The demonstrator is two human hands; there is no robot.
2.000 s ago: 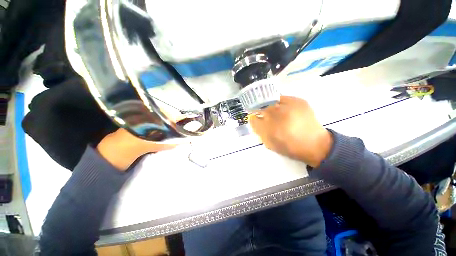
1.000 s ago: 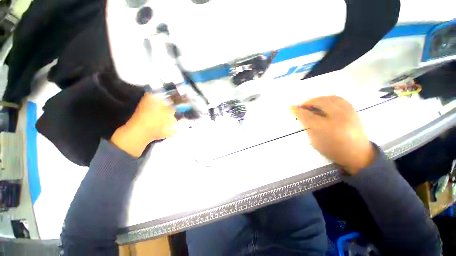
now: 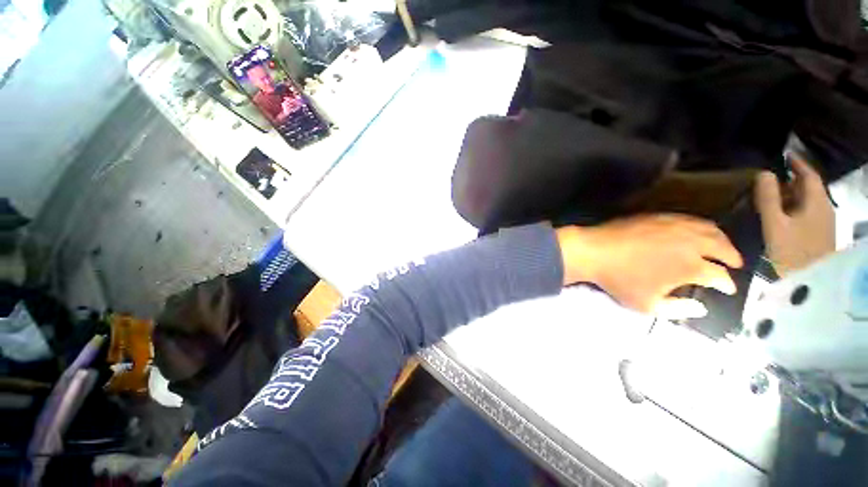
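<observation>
The dark garment piece (image 3: 562, 171) lies in soft folds on the white table left of the machine head (image 3: 818, 314), with a brown part towards my hands. My left hand (image 3: 657, 259) lies over its near edge, fingers spread and bent, with black cloth beneath and between them; whether it grips is unclear. My right hand (image 3: 798, 221) is beside the machine head, its thumb and fingers at the cloth's right part, pinching it. The needle area is partly hidden and washed out by glare.
A lit smartphone (image 3: 278, 97) lies at the table's far left end, near a small dark card-like item (image 3: 262, 172). More dark cloth (image 3: 666, 57) is heaped behind. A measuring-tape edging (image 3: 514, 418) runs along the front. Boxes and clutter stand on the floor at left.
The view has swung left, bringing the smartphone and floor into sight. My right hand has moved from right of the needle to the cloth left of the machine head. My left hand is now over the cloth's edge.
</observation>
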